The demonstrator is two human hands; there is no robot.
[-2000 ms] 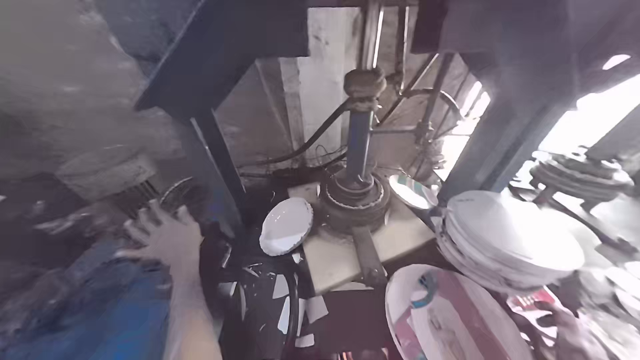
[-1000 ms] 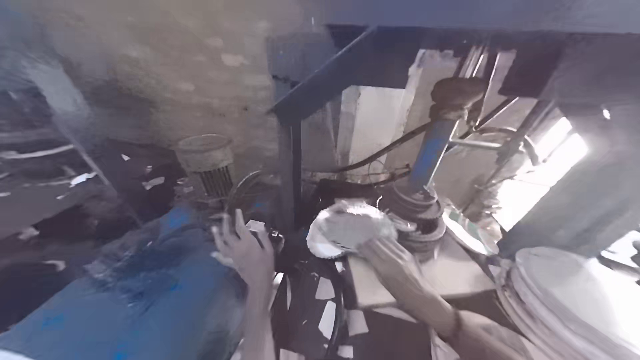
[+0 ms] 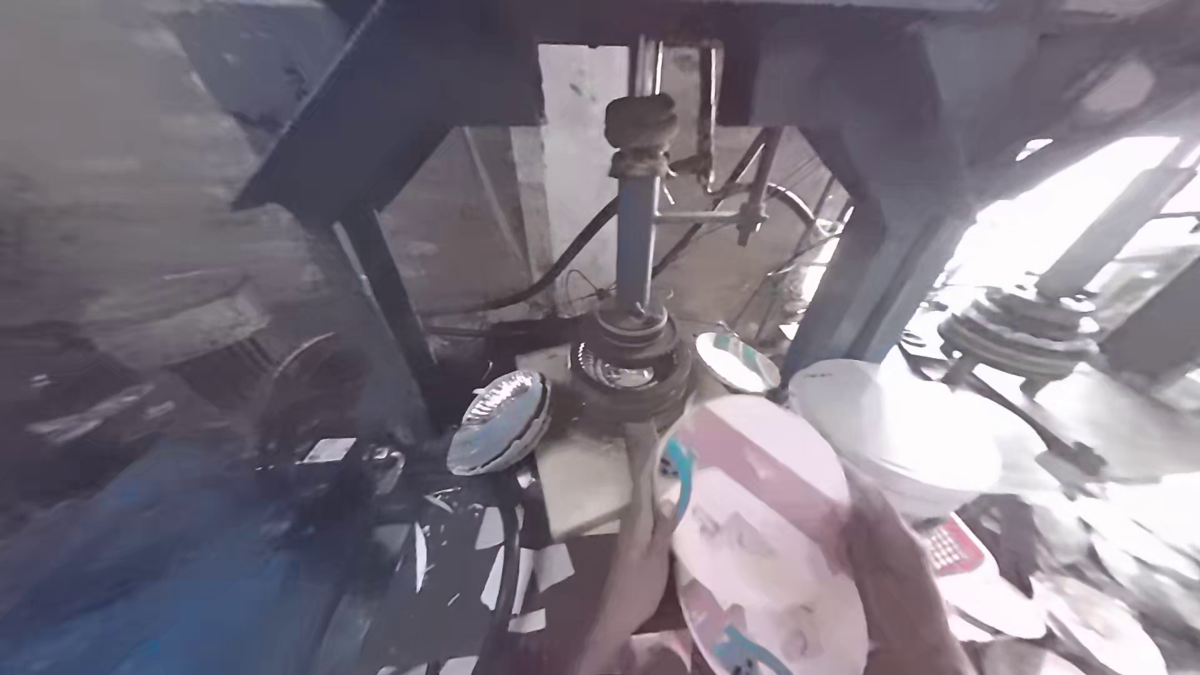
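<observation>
My left hand (image 3: pixel 647 534) grips the left edge of a round pink-and-white printed sheet (image 3: pixel 759 487) with turquoise marks. At the right edge of that sheet is my right hand (image 3: pixel 877 544), its fingers partly hidden behind the rim. The sheet tilts in front of a press with a round metal die (image 3: pixel 630 370) under a vertical ram (image 3: pixel 636 234). More pink printed material shows below it. To the left of the die lie shallow fluted silver plates (image 3: pixel 502 422), one on another. Behind the sheet, a plate with green marks (image 3: pixel 738 362) leans right of the die.
A stack of round white sheets (image 3: pixel 900 431) stands at the right, near a second press die (image 3: pixel 1017 328). Dark frame posts (image 3: pixel 844 272) flank the ram. Scraps (image 3: pixel 553 565) lie below the pale base board (image 3: pixel 581 478). Blue material (image 3: pixel 178 562) fills the lower left.
My right hand has moved from the silver plate beside the die to the printed sheet. My left hand, earlier apart at the left, is now on the sheet too. The view has swung back right.
</observation>
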